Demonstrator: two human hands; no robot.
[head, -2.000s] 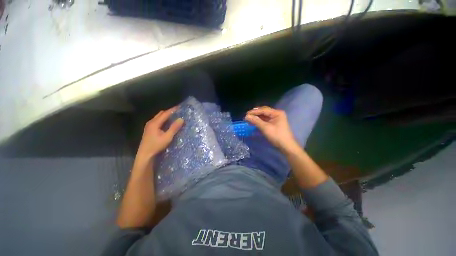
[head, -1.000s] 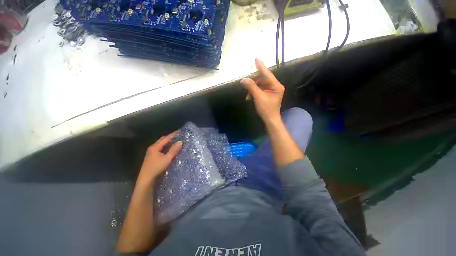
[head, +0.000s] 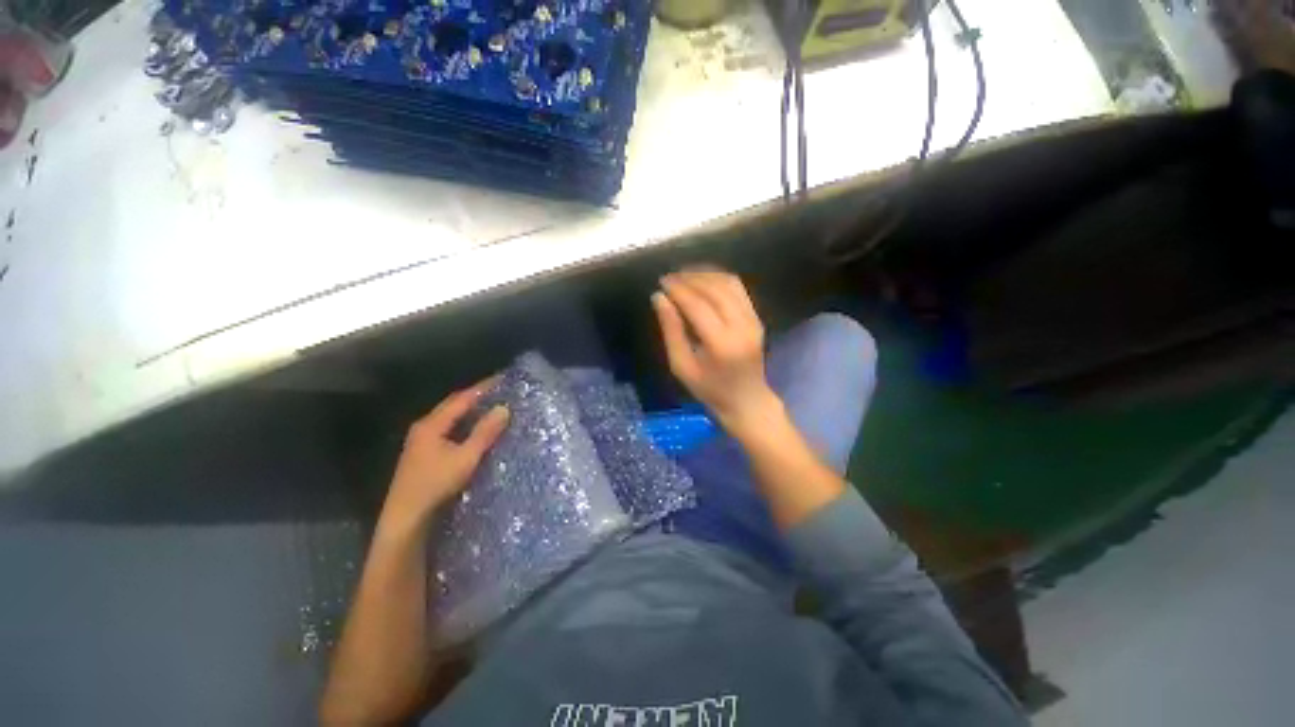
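Note:
A wrapped bundle (head: pixel 533 490) in glittery clear bubble wrap lies on my lap. My left hand (head: pixel 452 452) grips its upper left side, thumb on top. A loose flap of bubble wrap (head: pixel 634 447) sticks out on its right. A bright blue piece (head: pixel 679 430) shows beyond the flap, partly covered; I cannot tell exactly what it is. My right hand (head: pixel 714 341) is raised above my right thigh, off the bundle, with fingers bent and apart and nothing visible in it.
A thick stack of blue PCB panels (head: pixel 469 100) sits on the white bench (head: pixel 284 242). Small silvery parts (head: pixel 192 85) lie left of it. A yellow and black unit (head: pixel 852 29) stands at the back, with dark cables (head: pixel 930 100) hanging over the bench edge.
My right hand reached up towards the bench edge, then came back down towards my lap. The view tilted up, showing more bench. My left hand stays on the bundle.

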